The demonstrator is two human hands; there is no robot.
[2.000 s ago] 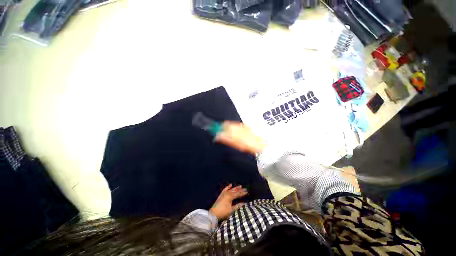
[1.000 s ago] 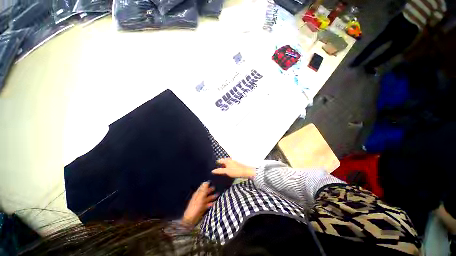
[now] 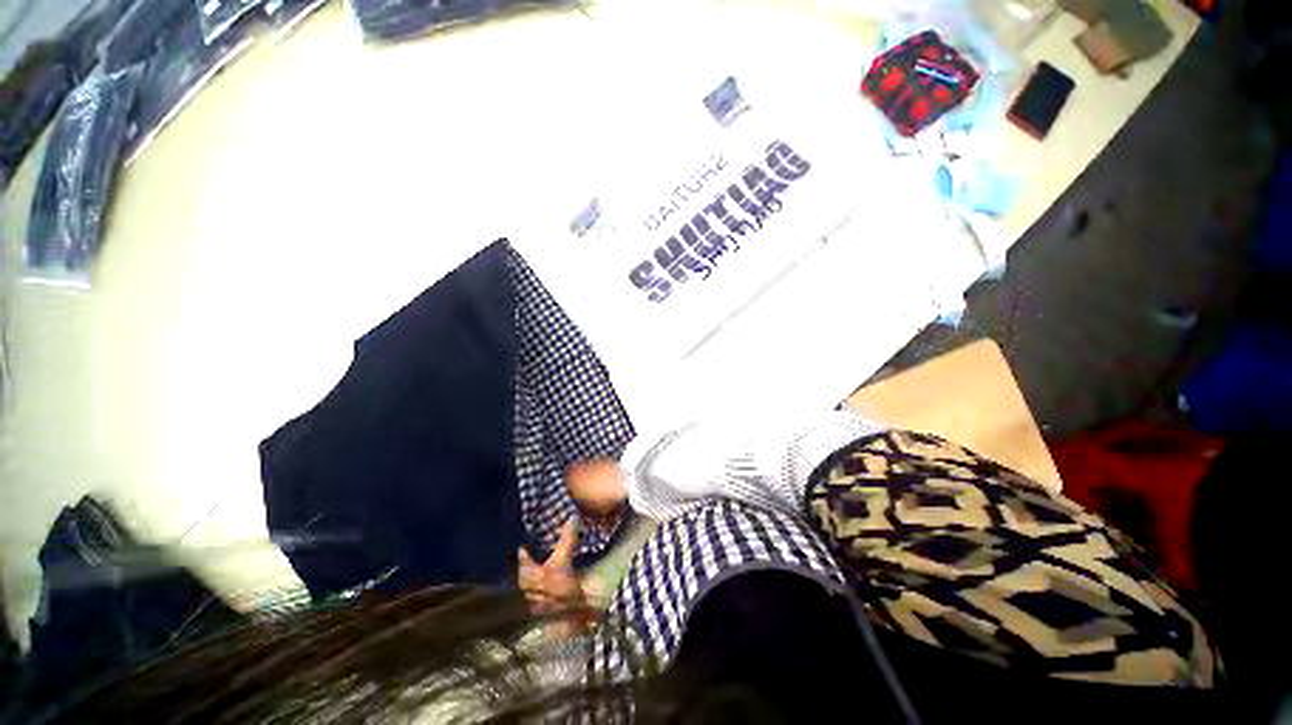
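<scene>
A dark sleeveless garment (image 3: 411, 425) lies on the cream-white table in front of me. Its right edge is turned up, and the small black-and-white gingham lining (image 3: 560, 375) shows. My right hand (image 3: 597, 486) is at the lower part of the lining, its fingers partly hidden. My left hand (image 3: 556, 578) is at the garment's lower edge, fingers apart, partly covered by hair. Whether either hand pinches the cloth cannot be told.
Printed clear bags (image 3: 723, 227) lie flat at the right. A red-and-black checked pouch (image 3: 921, 82) and a phone (image 3: 1041, 99) are beyond them. Shiny packs (image 3: 82, 177) line the far left edge. Dark cloth (image 3: 106, 602) lies lower left. A wooden stool top (image 3: 978, 404) is by the table.
The thin teal-handled tool in my right hand two seconds ago is no longer visible. My right hand has moved down to the garment's edge, and the edge has been turned back over, exposing the lining.
</scene>
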